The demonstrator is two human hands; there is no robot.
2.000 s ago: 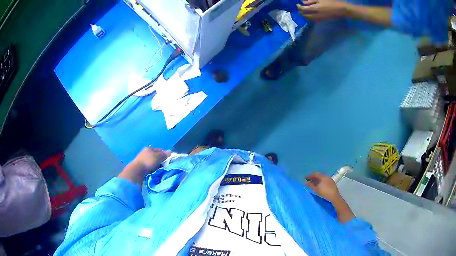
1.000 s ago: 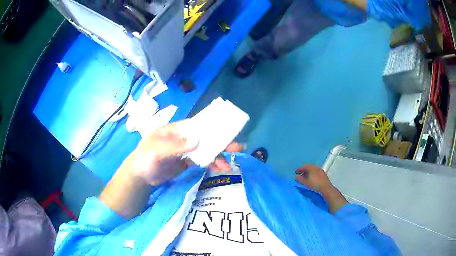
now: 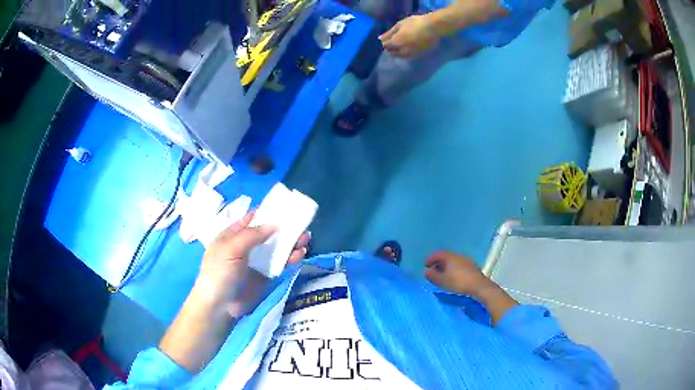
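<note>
A white folded wipe, or a small stack of wipes (image 3: 286, 223), is held upright in front of my chest, at the left. My left hand (image 3: 242, 255) is shut on its lower part, with the thumb in front and fingertips showing at its right edge. My right hand (image 3: 456, 273) hangs low at the right, away from the wipe. Its fingers look loosely curled and no object shows in it, but its palm side is hidden.
Crumpled white wipes (image 3: 203, 207), a cable (image 3: 149, 228) and a bottle (image 3: 79, 155) lie on the blue bench (image 3: 103, 194). A grey-white machine (image 3: 213, 99) stands beyond. Another person's hand (image 3: 411, 36) shows above. A grey-topped surface (image 3: 594, 266) is at right.
My left hand has risen from beside my smock and now holds the wipe in view, slightly further left and lower than a second ago. The machine shows more fully.
</note>
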